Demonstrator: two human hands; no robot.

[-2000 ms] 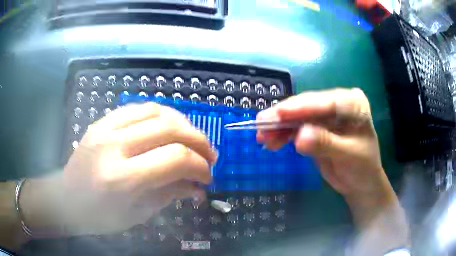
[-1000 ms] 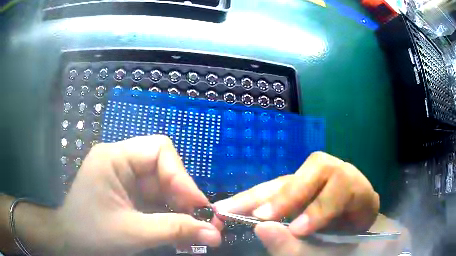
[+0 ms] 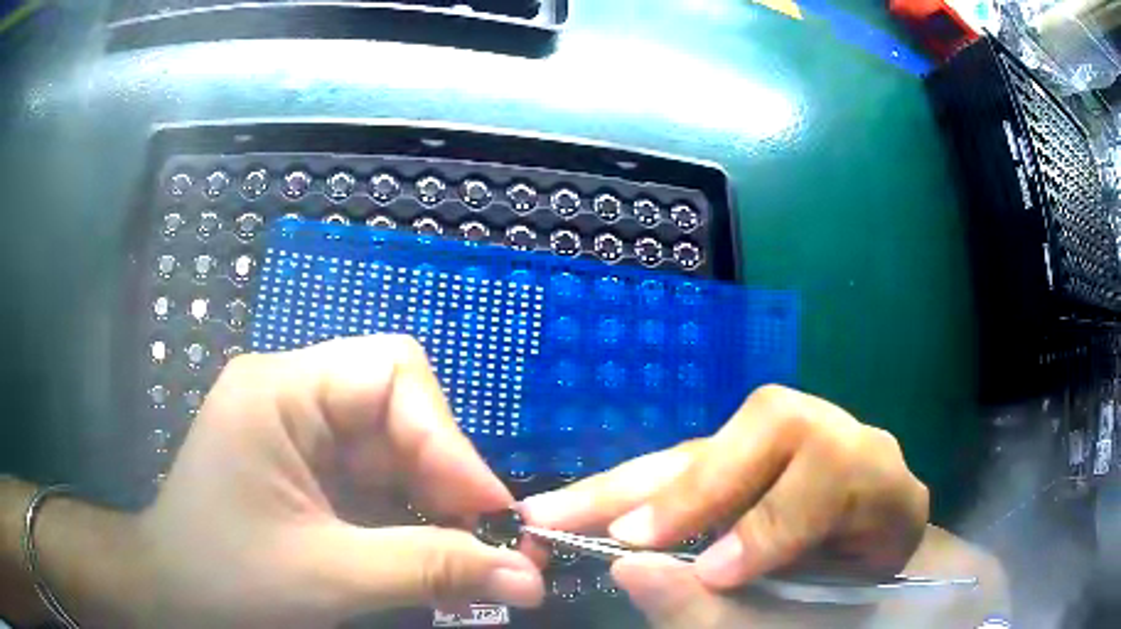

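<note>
My left hand (image 3: 332,479) pinches a small dark round component (image 3: 499,528) between thumb and forefinger, over the near part of the tray. My right hand (image 3: 762,504) holds silver tweezers (image 3: 848,587), whose tips meet the component's right edge. A pad at the tips cannot be made out. A blue film (image 3: 627,356) lies over the black tray (image 3: 443,138), with rows of tiny white pads on its left part. Shiny round parts sit in the tray's pockets. My hands hide the tray's near part.
Another black tray (image 3: 344,27) lies at the far edge of the green mat (image 3: 848,246). Black trays (image 3: 1026,184) stand at the right, with a red object (image 3: 934,27) beyond them. A small white label (image 3: 472,614) shows at the near edge.
From two seconds ago, both hands have moved nearer, off the pad rows, and the tweezers now meet the component. Since one second ago, the right hand and tweezers have shifted only slightly.
</note>
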